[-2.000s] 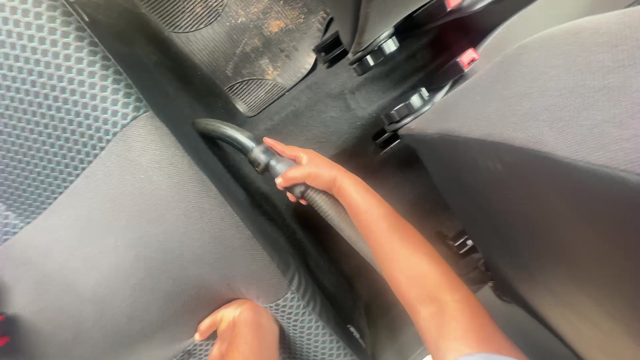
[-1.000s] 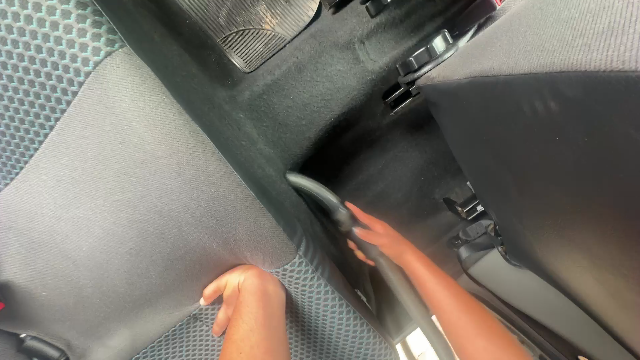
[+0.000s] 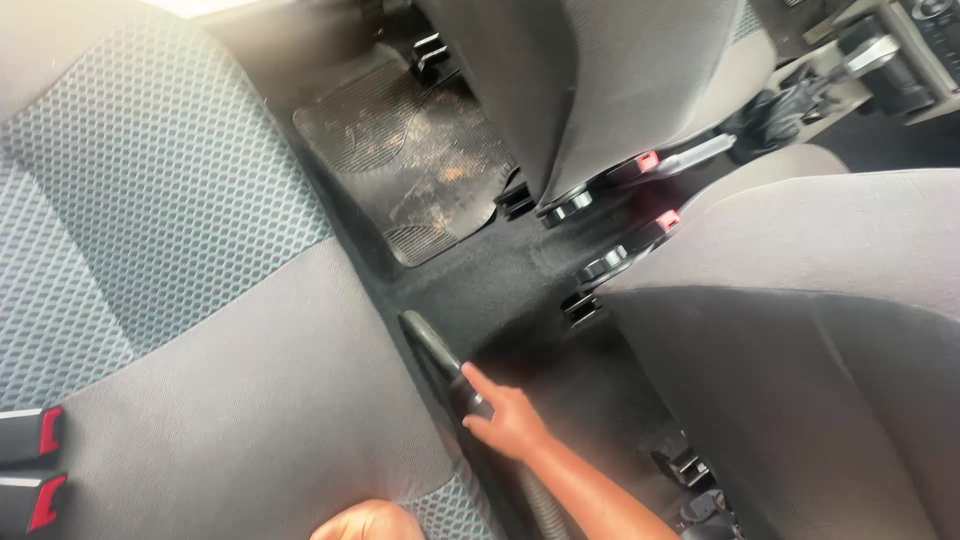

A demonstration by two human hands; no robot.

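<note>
My right hand (image 3: 510,416) grips the handle of a vacuum cleaner hose. The curved vacuum tube (image 3: 431,341) runs from the hand to the carpeted floor, close against the front edge of the rear seat. Below the wrist a ribbed hose (image 3: 544,502) trails toward the bottom of the view. At the bottom edge, my left hand (image 3: 369,523) rests by the rear seat cushion (image 3: 255,397); only its back shows, and its fingers are hidden.
A dirty rubber floor mat (image 3: 427,165) lies in the far footwell. Two front seats (image 3: 765,382) bound the floor on the right, with recline knobs (image 3: 604,266), seat rails (image 3: 682,466) and red buckles (image 3: 667,220). Belt buckles (image 3: 30,435) lie on the rear seat.
The view has shifted to show more of the mat and front seats again. My right hand still holds the tube, whose tip stays along the rear seat's edge. My left hand now shows less.
</note>
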